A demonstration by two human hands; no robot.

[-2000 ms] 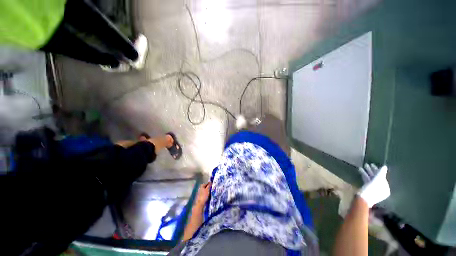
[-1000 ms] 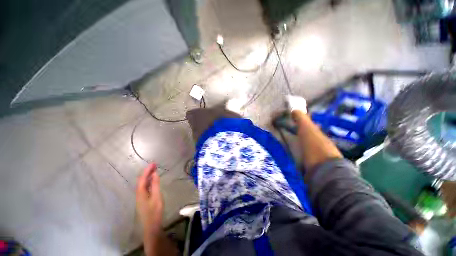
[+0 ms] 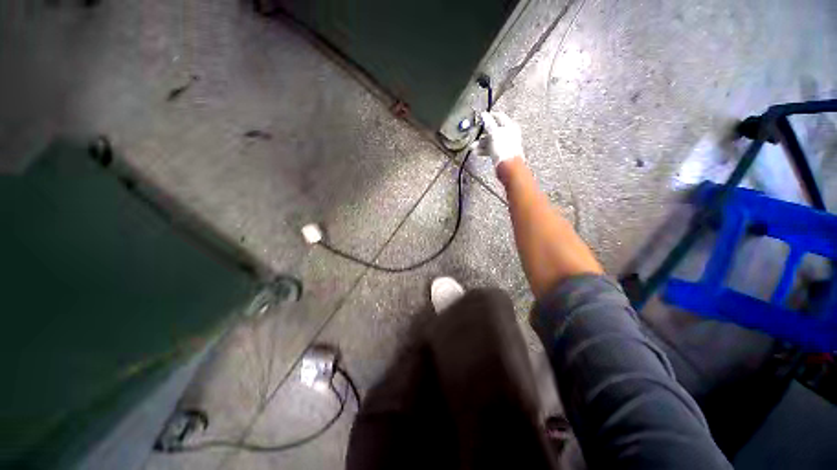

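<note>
My right hand (image 3: 501, 139) wears a white knit glove and reaches down to the corner of a dark green machine cabinet (image 3: 404, 46) at the top. Its fingertips are at a round metal foot (image 3: 456, 131) and a black power cable (image 3: 462, 197); whether they grip either is unclear. The cable curves over the floor to a small white plug or socket (image 3: 312, 233). My left hand is not in view.
A second green cabinet (image 3: 110, 294) with metal feet or casters stands at left. A white socket block (image 3: 318, 368) on a black cable lies beside it. At right are a blue slatted stool or rack (image 3: 725, 252) and a dark metal frame. My shoe (image 3: 446, 293) is below centre.
The view has moved down to the floor and cabinet corners. My gloved right hand, earlier over the floor near the blue item, is now at a cabinet foot. My bare left hand has left the view.
</note>
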